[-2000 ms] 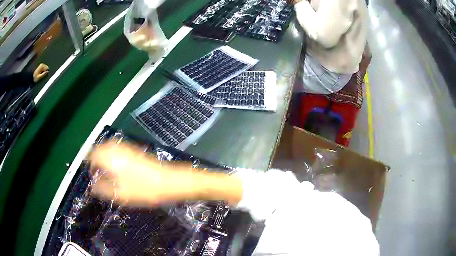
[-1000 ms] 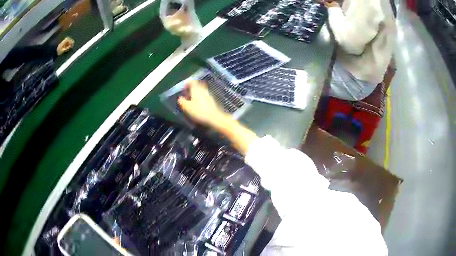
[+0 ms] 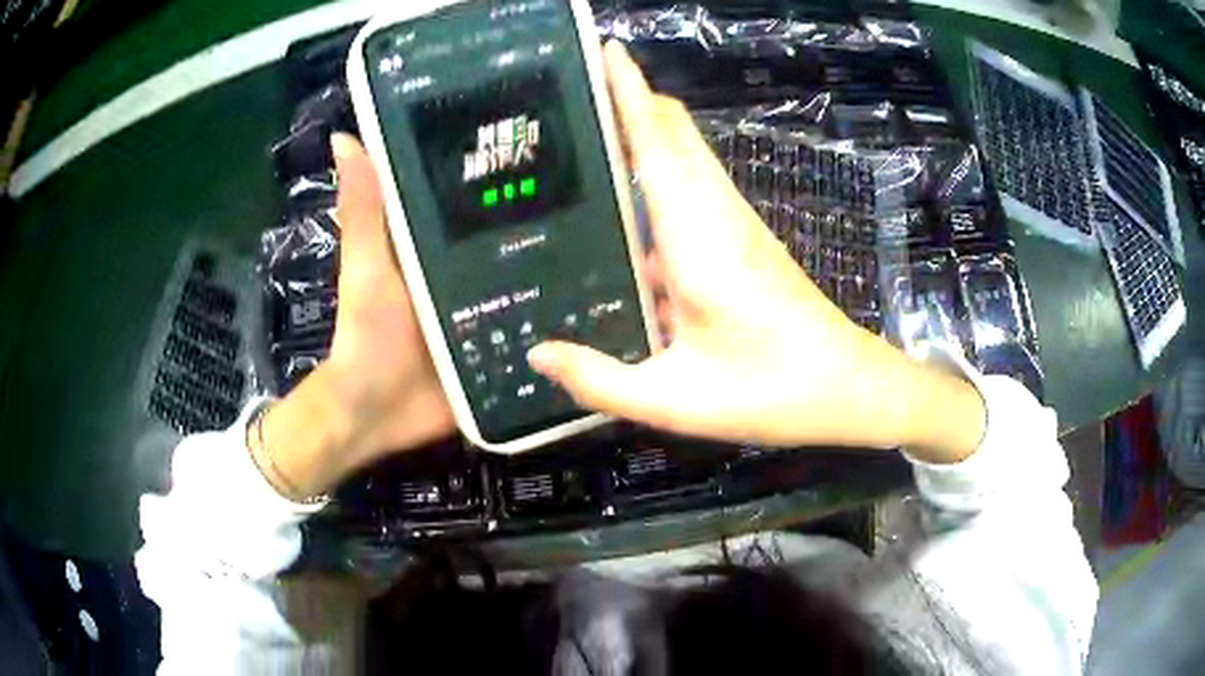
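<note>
A smartphone (image 3: 496, 218) with a white case and a lit dark screen is held upright in front of me, slightly tilted. My left hand (image 3: 377, 317) holds its left edge from behind and the side. My right hand (image 3: 740, 304) holds its right edge, with the thumb on the lower part of the screen. Behind the phone lie black products (image 3: 958, 218) in rows under shiny clear film. A sticker sheet (image 3: 806, 198) with small dark pieces lies on them, partly hidden by my right hand.
A part-used sticker sheet (image 3: 212, 343) lies on the dark green bench (image 3: 79, 436) left of the products. Spare sticker sheets (image 3: 1037, 139) overlap at the right. A white edge strip (image 3: 172, 99) runs along the upper left. Something red (image 3: 1132, 462) shows below the bench at right.
My view has swung down and left onto the products. My right hand has come back from the spare sheets to the phone, which is now raised in both hands; it lay low at the left before.
</note>
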